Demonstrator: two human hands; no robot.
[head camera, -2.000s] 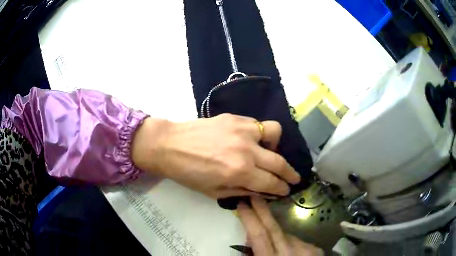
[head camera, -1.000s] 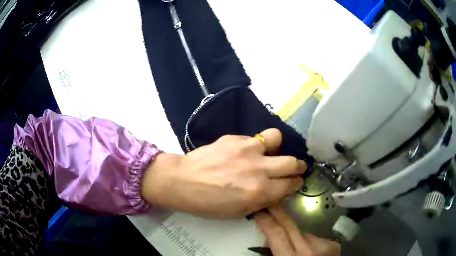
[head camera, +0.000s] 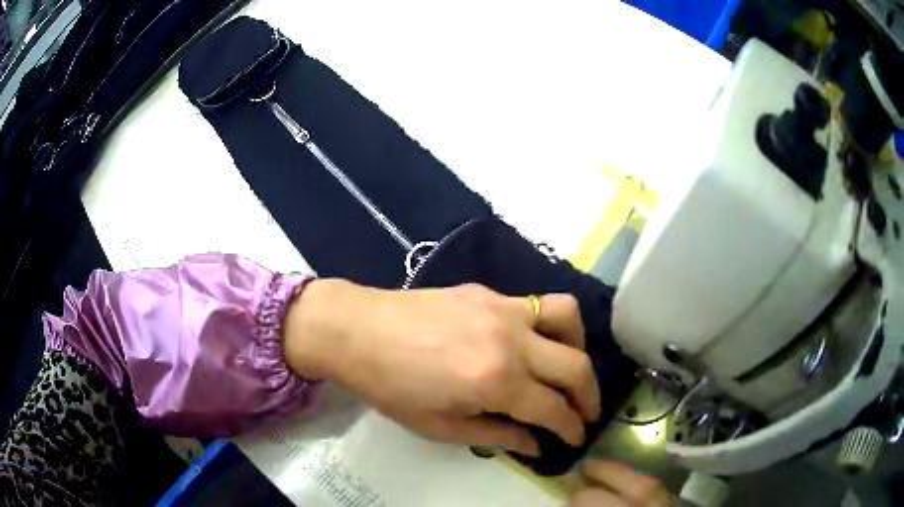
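The black strip panel (head camera: 347, 158) lies diagonally from the upper left to the machine, with a silver zipper line (head camera: 359, 195) along its middle. A rounded flap (head camera: 233, 64) with silver trim lies at its far end. The near flap (head camera: 476, 259) has a silver ring (head camera: 421, 255) at its edge. My left hand (head camera: 451, 361) lies on the near end, fingertips pressing the cloth beside the presser foot area. My right hand (head camera: 620, 487) is low, partly cut off by the bottom edge, fingers at the cloth's lower edge; its grip is unclear.
The white sewing machine head (head camera: 734, 228) stands at right, with a lit metal plate (head camera: 649, 433) under it. Yellow tape (head camera: 607, 223) borders the bed on the white tabletop (head camera: 525, 109). A black heap with silver glints (head camera: 59, 109) lies at upper left. A blue bin (head camera: 684, 20) is behind.
The strip has swung round towards the left, and its far flap has come into view. My left hand has turned with the near end. My right hand has moved lower and shows less.
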